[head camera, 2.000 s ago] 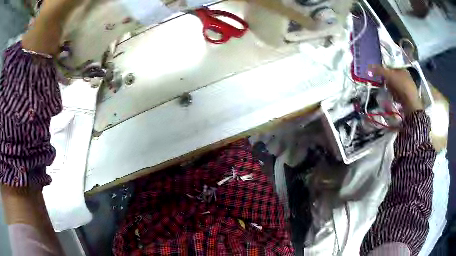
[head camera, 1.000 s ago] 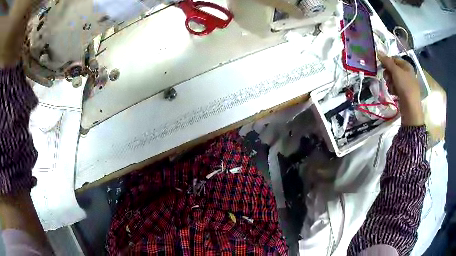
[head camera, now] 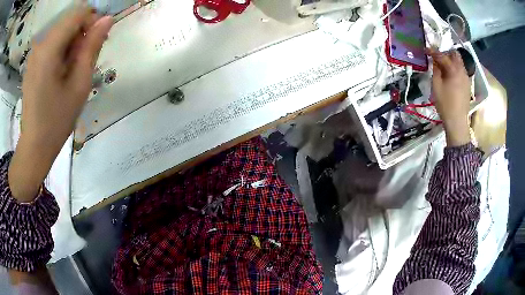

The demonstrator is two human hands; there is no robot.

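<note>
The smartphone (head camera: 407, 37), with a lit screen and red case edge, lies at the upper right beside the white tray. My right hand (head camera: 452, 86) has its fingertips at the phone's lower right edge; whether they grip it cannot be told. My left hand (head camera: 63, 75) is raised over the left end of the machine bed, with fingers bent and fingertips close together; it is blurred, and anything between them cannot be made out. White cloth (head camera: 64, 230) lies at the left, largely hidden behind my left hand and sleeve.
Red-handled scissors (head camera: 216, 7) lie on the cream machine bed (head camera: 172, 49) at the top. A printed ruler (head camera: 247, 106) runs along the front strip. The white accessory tray (head camera: 383, 164) holds small items and a red cord. More white cloth (head camera: 368, 239) lies below it. Thread clippings dot the checked apron.
My left hand has come down into fuller view from the upper left. My right fingertips stay by the phone. The whole view has shifted, so the scissors and phone sit higher and further left.
</note>
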